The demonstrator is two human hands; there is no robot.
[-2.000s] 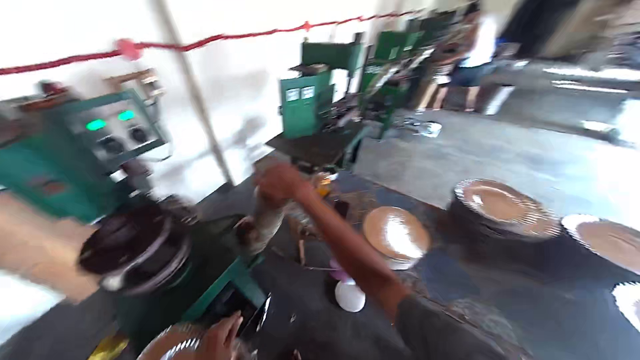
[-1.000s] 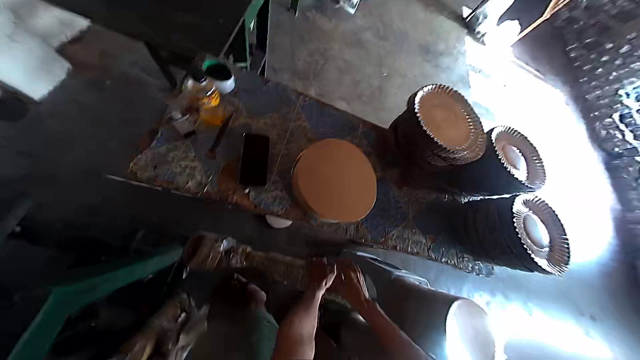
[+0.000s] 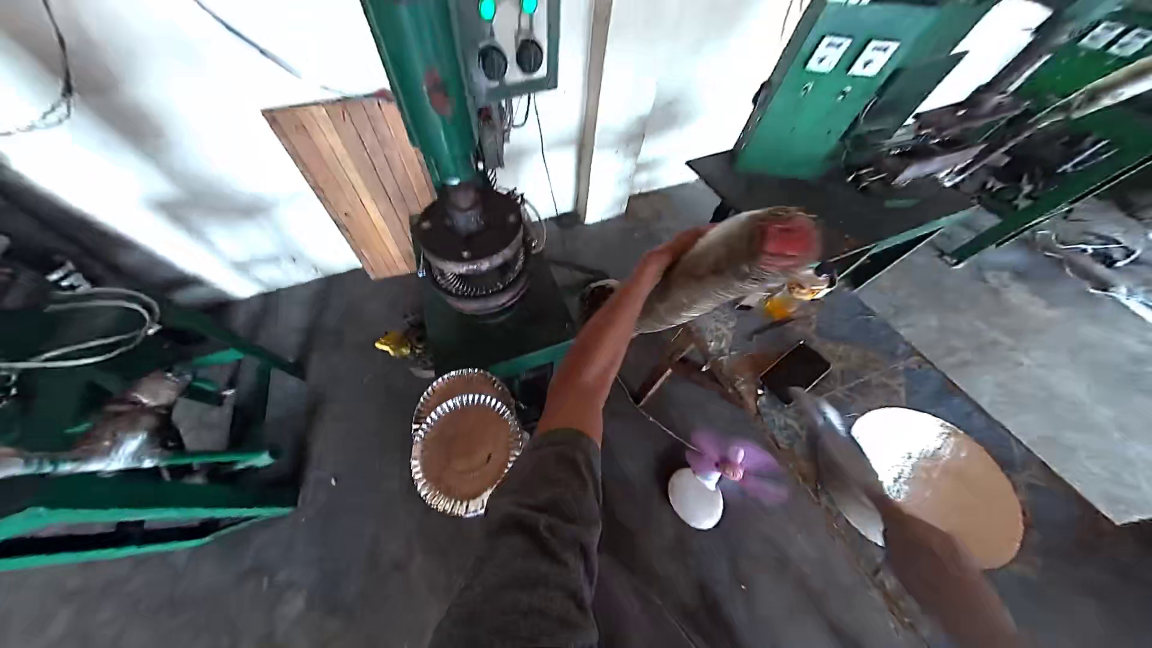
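Note:
My left hand is raised at centre, against a thick, worn, roll-shaped piece with a red end; its fingers are hidden. My right hand, strongly blurred, is at the left edge of round brown discs with a shiny patch on top; its grip is unclear. Left of my left forearm, a green press has a round, dark ribbed die. Below the press lie round plates with crimped silvery rims, overlapping each other.
A small fan with blurred purple blades and a white base stands between my arms. A dark phone lies on the worktop at right. Green machine frames stand at left and upper right. A wooden board leans at the wall.
The view has swung from the worktop back to the press. One second ago my hands were close together below the discs; now they are apart, the left one raised at the roll-shaped piece.

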